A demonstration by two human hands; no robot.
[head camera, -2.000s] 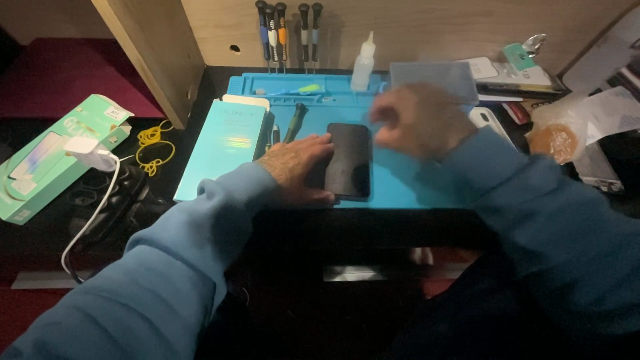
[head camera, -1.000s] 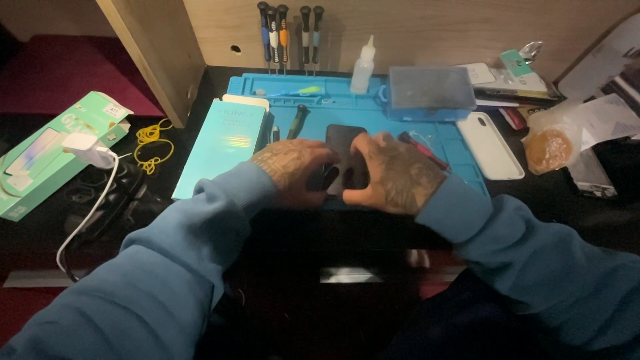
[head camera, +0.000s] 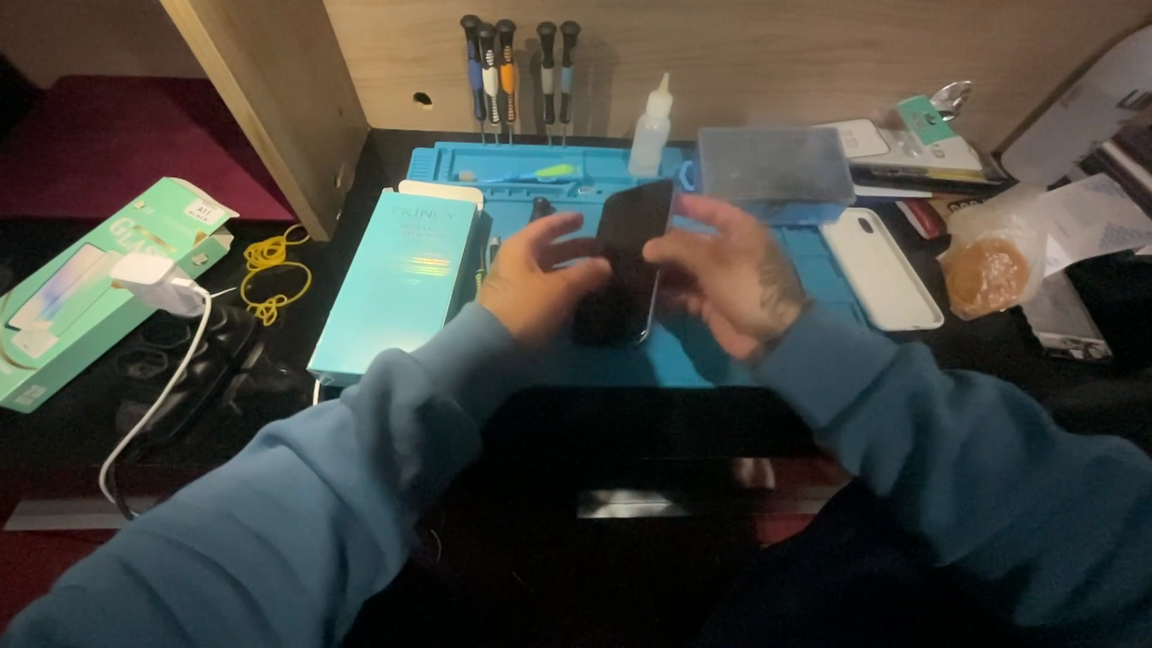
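A black smartphone (head camera: 623, 261), its dark screen towards me, is tilted up above the blue silicone repair mat (head camera: 711, 355). My left hand (head camera: 544, 279) grips its left edge, thumb lying on the screen side. On the other edge is my right hand (head camera: 724, 274), with its thumb at the screen's border and the other fingers partly behind the phone. A turquoise box (head camera: 396, 279) stands just left of my left hand. Between them, a dark-handled tool (head camera: 540, 209) shows in part on the mat.
Several precision screwdrivers (head camera: 508, 76) stand at the mat's back edge, near a dropper bottle (head camera: 650, 130). A lidded plastic box (head camera: 774, 171) and a white phone case (head camera: 882, 270) lie right. Leftward are a white charger (head camera: 157, 279), yellow cord (head camera: 274, 274) and a green box (head camera: 108, 279).
The phone lay flat on the mat; now it is raised and tilted between both hands. My right hand came down to the phone from near the plastic box.
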